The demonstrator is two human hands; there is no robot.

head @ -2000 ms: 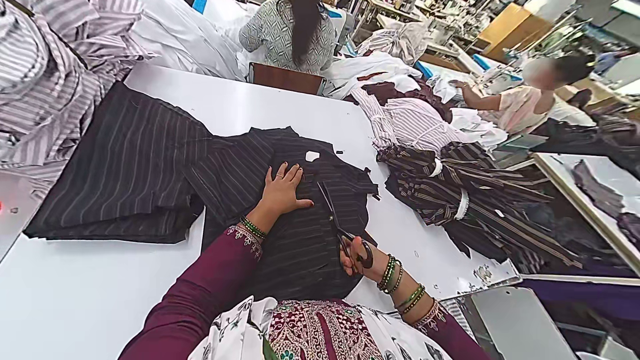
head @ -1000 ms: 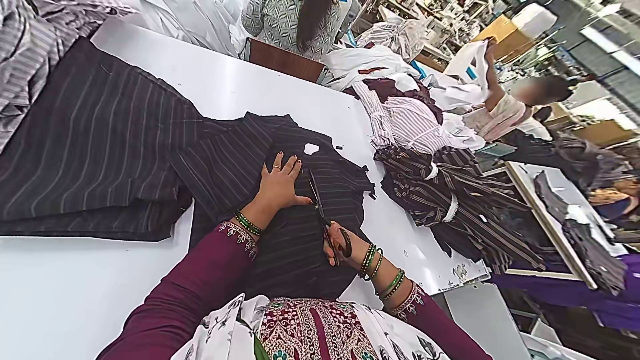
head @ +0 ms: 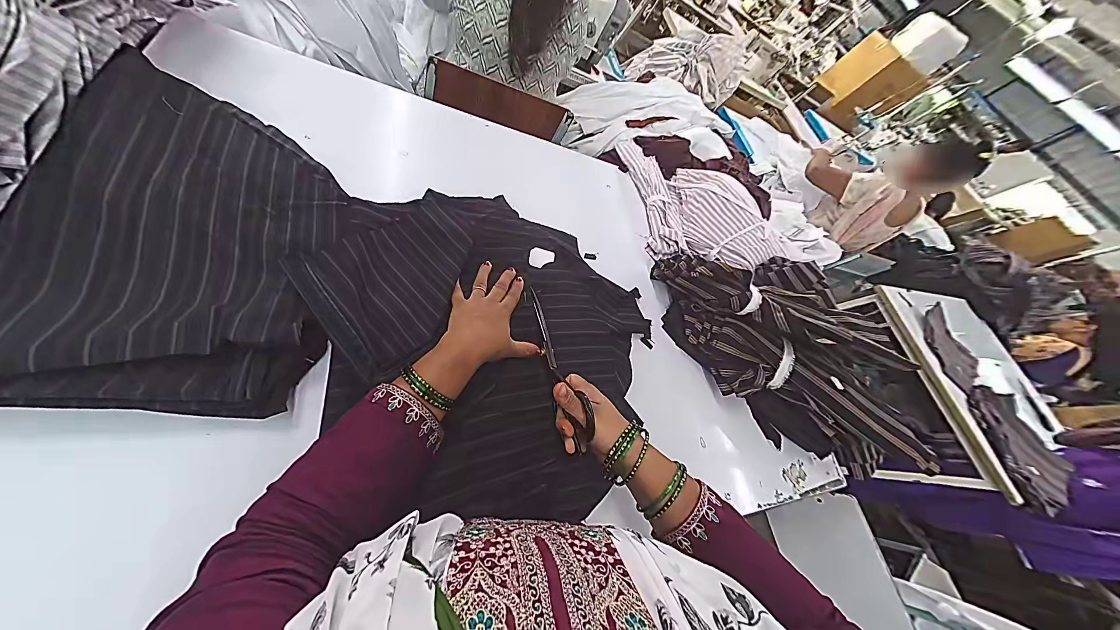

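Black striped fabric pieces [head: 490, 420] lie layered on a white table in front of me. With fingers spread, my left hand [head: 486, 319] presses flat on them. My right hand [head: 582, 416] grips the handles of black-handled scissors [head: 542, 328], whose blades point away from me over the cloth, just right of my left fingers. Whether the blades are parted is hard to tell. A small white paper piece [head: 542, 257] rests on the fabric beyond the blade tips. A larger dark striped cloth [head: 166, 236] spreads out at the left.
Tied bundles of brown striped fabric [head: 770, 341] and pink-white striped fabric [head: 713, 210] lie along the right of the white table [head: 114, 490]. Grey striped cloth [head: 44, 79] is heaped at the far left. A person [head: 866, 197] works beyond, and another sits past the far edge.
The scissors in my right hand have swung from slanting across the cloth at the right to lying close beside my left fingers. My left hand stays flat on the fabric.
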